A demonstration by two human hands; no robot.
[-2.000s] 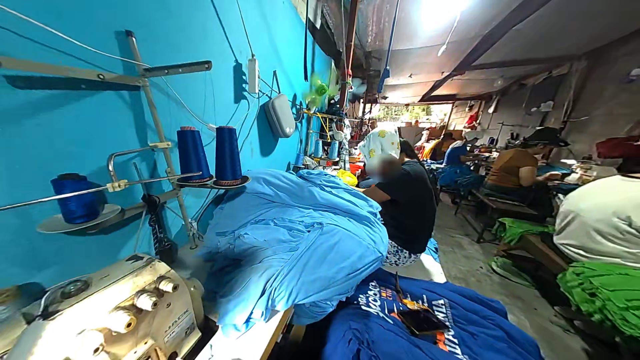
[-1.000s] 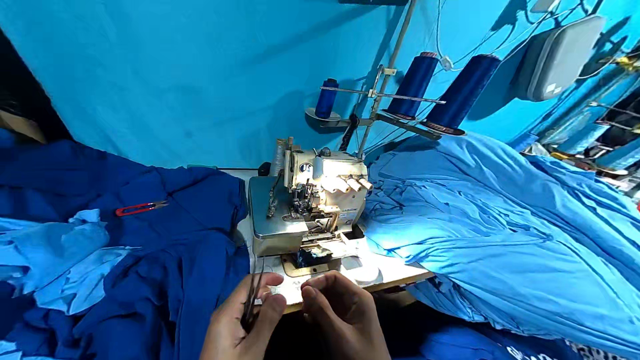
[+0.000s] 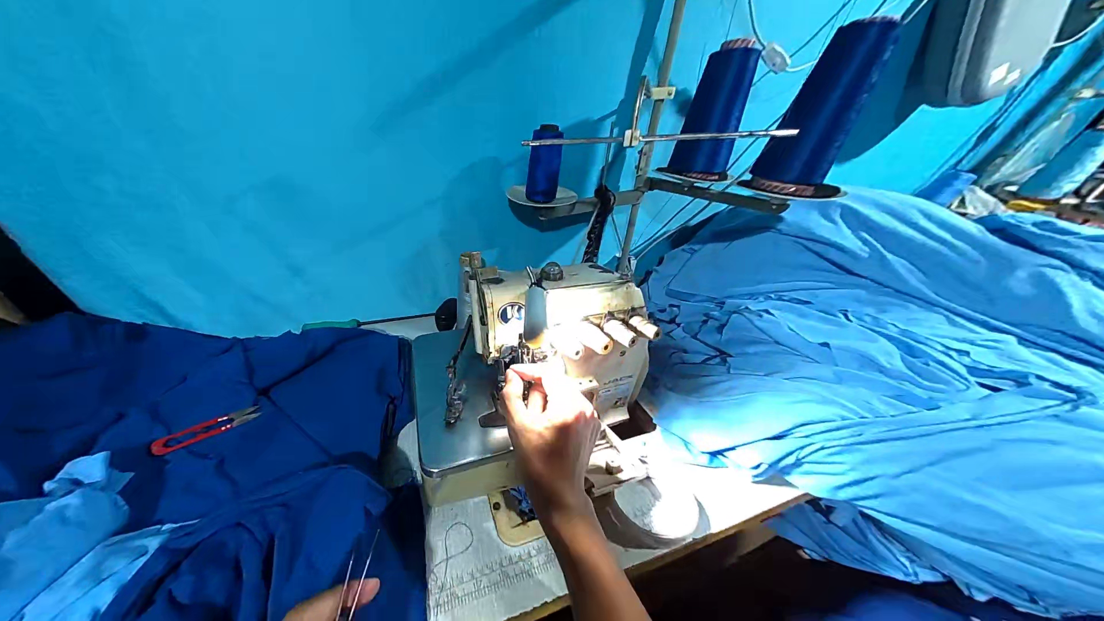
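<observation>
My right hand (image 3: 552,423) reaches up to the needle area of a Jack overlock sewing machine (image 3: 595,302). Its thumb and forefinger are pinched together; whether a thread lies between them cannot be told. At the bottom edge my left hand (image 3: 335,602), partly out of view, holds metal tweezers (image 3: 356,576) with the points up and apart. A small blue thread spool (image 3: 544,164) and two large blue thread cones (image 3: 714,110) (image 3: 825,102) stand on the thread stand (image 3: 640,185) behind the machine. Red-handled thread snips (image 3: 204,429) lie on dark blue fabric (image 3: 319,388) at the left.
Light blue fabric (image 3: 880,345) is heaped right of the machine. More light blue pieces (image 3: 78,535) lie at the lower left. A green-handled screwdriver (image 3: 332,325) lies behind the machine's metal plate. The white table top (image 3: 492,565) bears ruler markings, with a loose thread on it.
My right hand has moved from in front of the machine up to its needle area. My left hand, with the tweezers, has moved away to the lower left. The view has swung down to the machine.
</observation>
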